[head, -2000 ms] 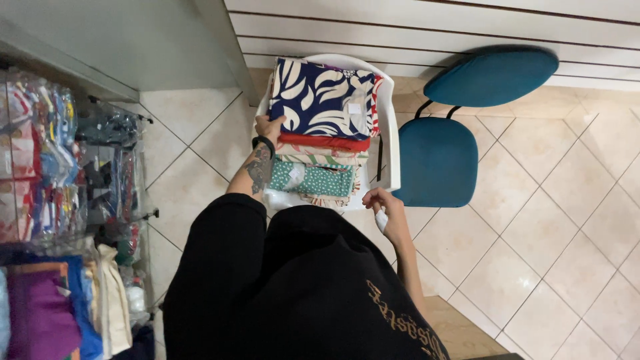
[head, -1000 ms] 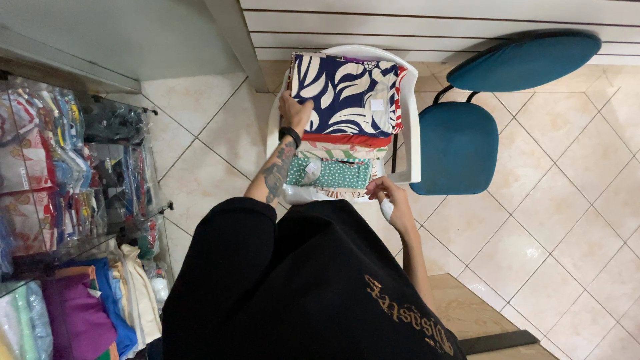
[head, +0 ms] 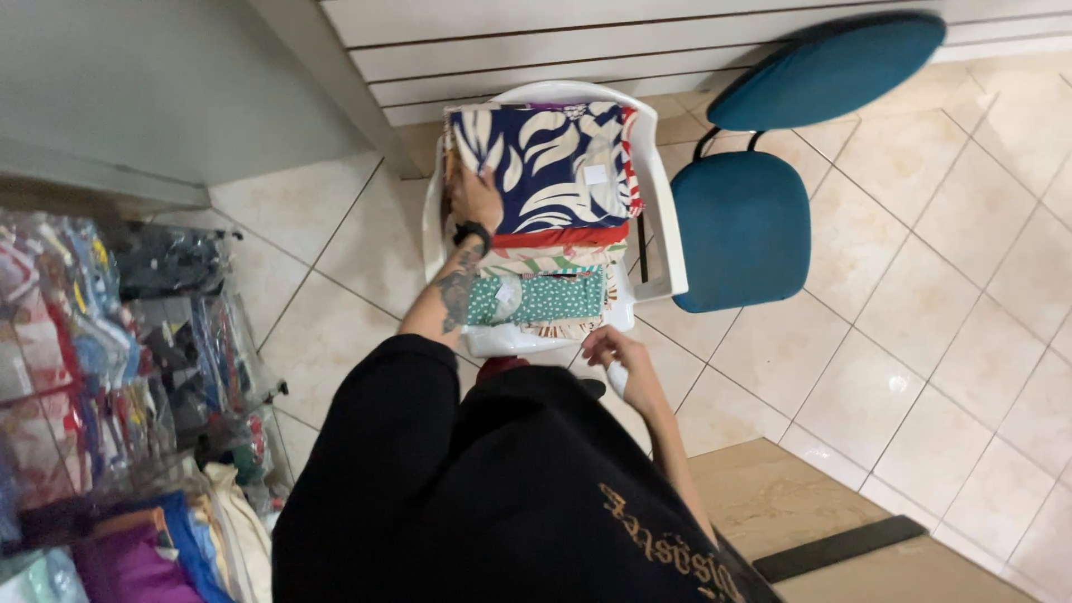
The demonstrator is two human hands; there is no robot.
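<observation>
A folded navy fabric with cream leaf shapes (head: 557, 155) lies on top of a stack on a white plastic chair (head: 662, 201). My left hand (head: 477, 201) touches its left side, thumb on top and fingers over the stack's edge; whether it grips is hidden. Red fabric (head: 561, 237) and cream patterned fabric (head: 557, 258) show below it. Nearer me lies folded green fabric with white spots (head: 553, 299), in clear wrapping. My right hand (head: 624, 360) is by the chair's near right corner, fingers curled, with a small white object (head: 618, 378) against the palm.
A teal chair (head: 741, 226) stands just right of the white one. Racks of plastic-wrapped goods (head: 92, 335) and folded fabrics (head: 134, 557) are at left. A slatted wall panel (head: 519, 42) runs behind. A wooden surface (head: 754, 486) is at lower right, above tiled floor (head: 879, 335).
My left hand stays at the left side of the stack, its thumb now lying on the navy fabric. My right hand, near the green fabric a second ago, is now slightly lower, off the chair's corner.
</observation>
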